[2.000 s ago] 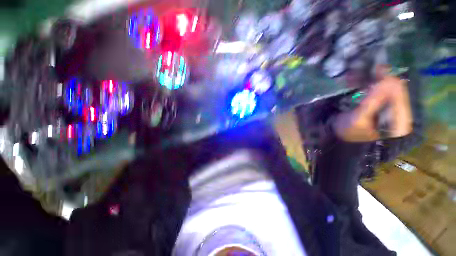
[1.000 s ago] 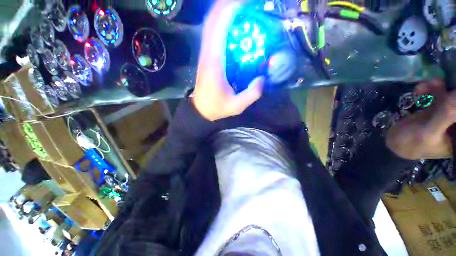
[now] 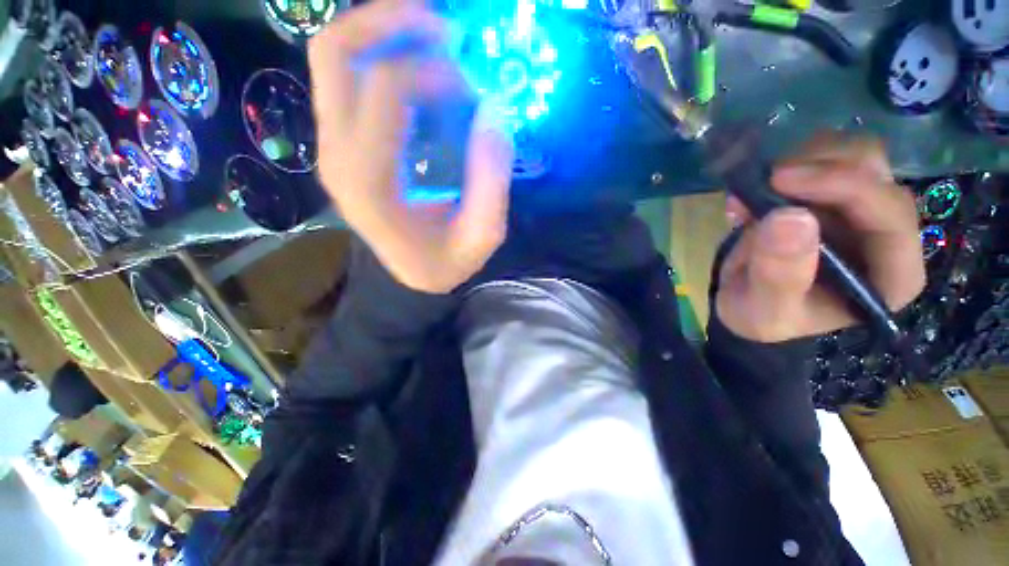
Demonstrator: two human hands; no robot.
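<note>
A lamp unit [image 3: 518, 80] glows bright blue at the top centre; glare hides its edges. My left hand [image 3: 415, 149] is at its left side, with the thumb against the near left edge and the fingers curled beyond it. My right hand [image 3: 819, 238] grips a slim black tool [image 3: 852, 285], right of the lamp and apart from it. The tool's thicker dark end points up-left towards the mat, its thin end down-right. I cannot tell exactly which tool it is.
Yellow-green and black pliers [image 3: 706, 72] lie right of the lamp. Pale covers [image 3: 921, 69] are at the upper right. Clear-rimmed units [image 3: 183, 72], some lit, stand at left. A dark parts tray [image 3: 857, 370] and carton [image 3: 940, 475] are at lower right.
My right hand has moved from the parts tray area towards the bench centre, now with the black tool. My left hand has shifted left and the glowing lamp slightly up-left.
</note>
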